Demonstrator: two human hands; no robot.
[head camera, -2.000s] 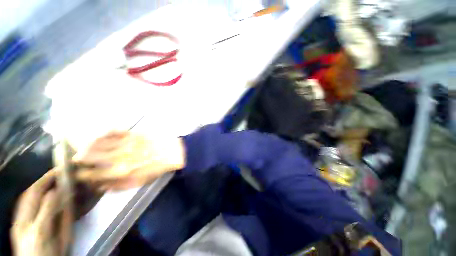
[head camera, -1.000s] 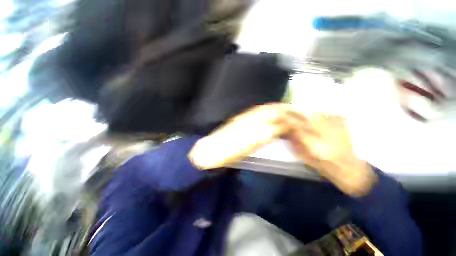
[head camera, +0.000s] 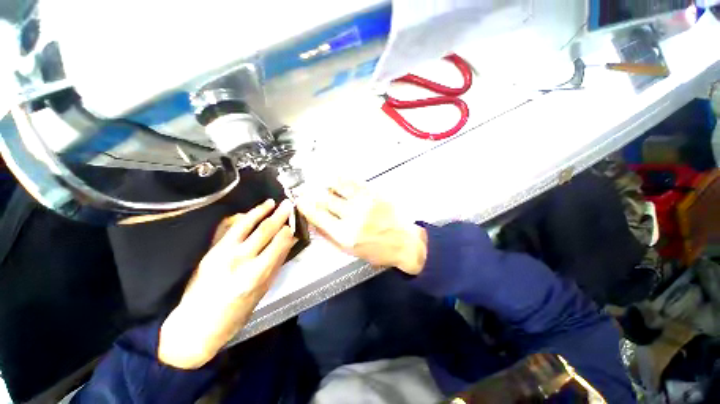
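Observation:
The black garment (head camera: 162, 256) lies left of and under the needle area of the sewing machine (head camera: 229, 118). A narrow pale strip shows at its edge between my hands. My left hand (head camera: 233, 284) lies flat on the black cloth, fingers slightly spread and pointing to the presser foot (head camera: 280, 158). My right hand (head camera: 359, 225) rests on the machine table at the cloth's right edge, close to the presser foot. Its fingertips are overexposed, so I cannot tell if they pinch the cloth. The curved shiny guard (head camera: 158, 207) crosses above the cloth.
Red-handled scissors (head camera: 430, 101) lie right of the needle on the white table (head camera: 505, 150). A tan-handled tool (head camera: 638, 69) and a dark thin tool (head camera: 576, 77) lie farther right. Dark cloth (head camera: 584, 229) and a red-orange crate (head camera: 671, 201) are below the table's edge.
The view has swung, and the machine head and scissors now show clearly. My hands have separated from their overlapping position and now lie on either side of the cloth edge by the presser foot.

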